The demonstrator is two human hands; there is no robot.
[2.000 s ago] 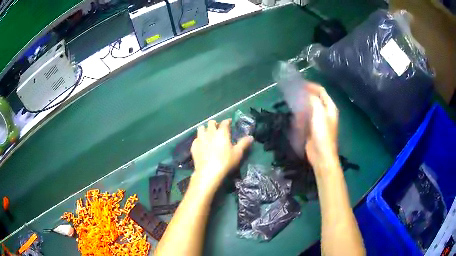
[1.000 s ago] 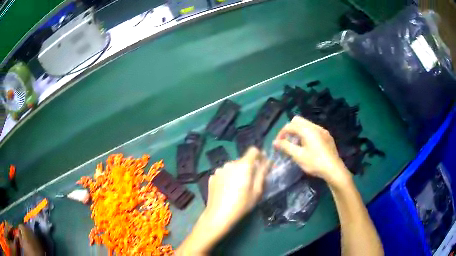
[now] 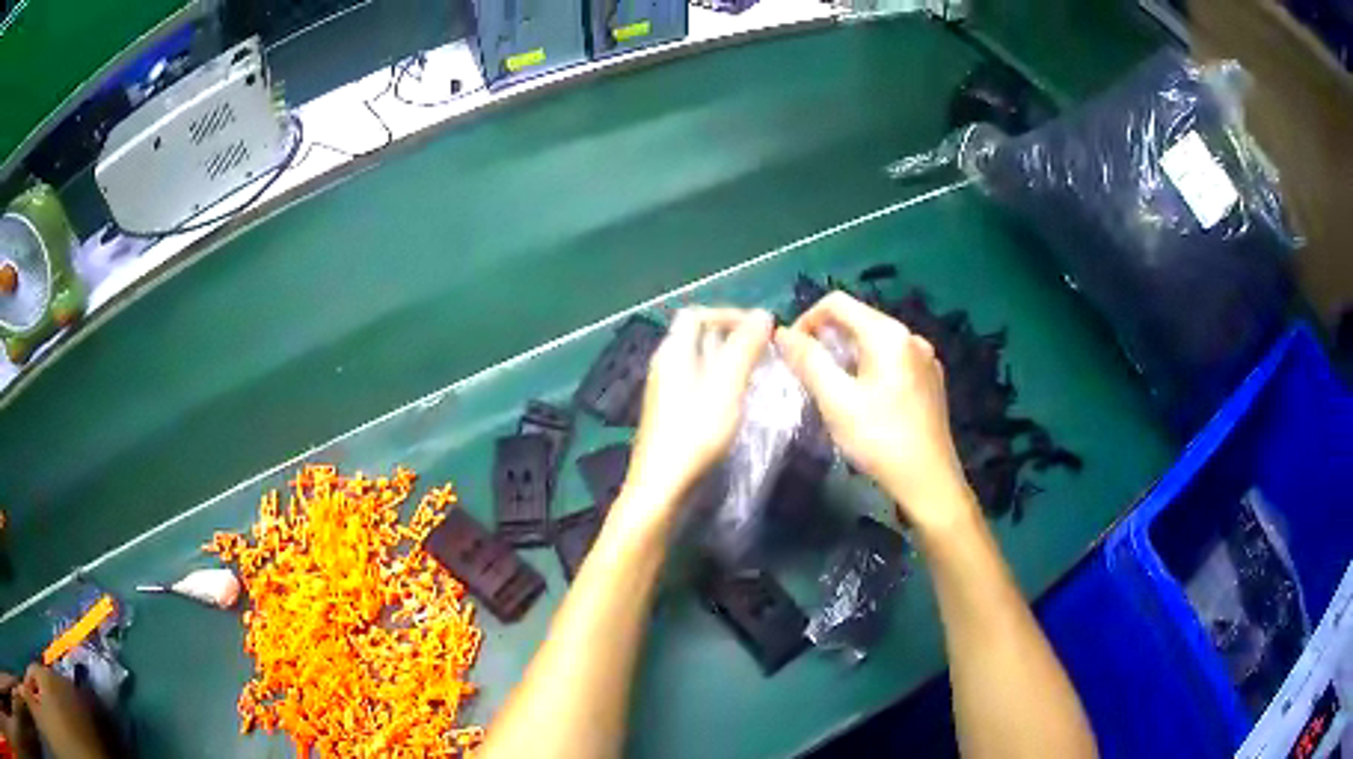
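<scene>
My left hand (image 3: 695, 389) and my right hand (image 3: 876, 383) pinch the top edge of a clear plastic bag (image 3: 764, 438) between them, above the bench. The bag is blurred and has dark pieces in or behind it. Loose black housings (image 3: 482, 564) lie left of my hands, beside the heap of orange inserts (image 3: 349, 623). Another black housing (image 3: 761, 615) lies below the held bag. A second clear bag (image 3: 861, 590) with dark contents lies to its right. A heap of small black parts (image 3: 972, 393) lies right of my right hand, partly hidden by it.
A blue bin (image 3: 1135, 593) stands at the right, with a large bag of black parts (image 3: 1150, 223) behind it. A white-handled pointed tool (image 3: 208, 589) lies left of the orange heap. Another person's hand (image 3: 60, 712) is at the lower left. Equipment boxes and a green fan (image 3: 37, 274) stand on the shelf.
Both hands have moved up and now hold the bag raised by its edge. A black housing now shows below it. A second ago the hands were lower, over the bag on the bench.
</scene>
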